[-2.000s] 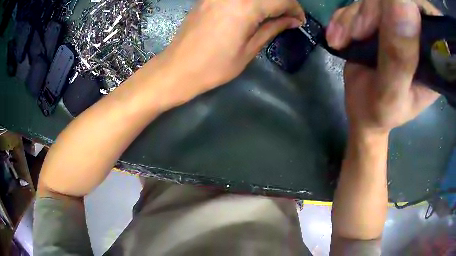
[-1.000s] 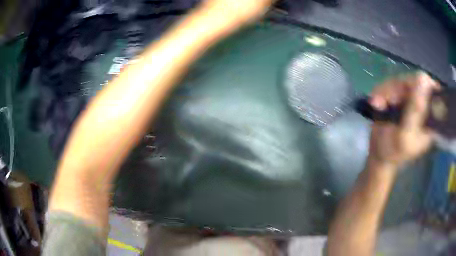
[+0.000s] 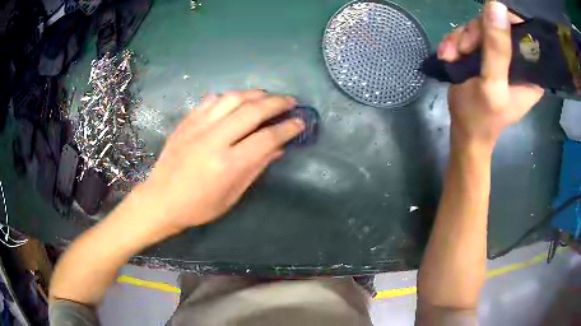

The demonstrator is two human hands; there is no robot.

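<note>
My left hand [image 3: 223, 153] is over a small black plastic housing [image 3: 307, 125] on the mat; its fingers lie on the housing and hide much of it. My right hand [image 3: 494, 83] is shut around the black electric screwdriver [image 3: 541, 54]. The dark nose of the screwdriver points left at the right edge of the round screw tray [image 3: 376, 54]. The tray is grey and full of small holes, with bright specks at its upper left. The bit is too small to make out.
A tangled pile of silver metal pieces [image 3: 105, 118] lies on the left of the dark green mat [image 3: 306, 235]. Black housings [image 3: 67, 169] lie around and beyond it. A blue box [image 3: 570, 184] and a dark cord are at the right. A white cord [image 3: 6, 216] is at the far left edge.
The view has shifted, and the tray is now in full view. My right hand has moved the screwdriver from the housing to the tray. My left hand is now over a housing mid-bench.
</note>
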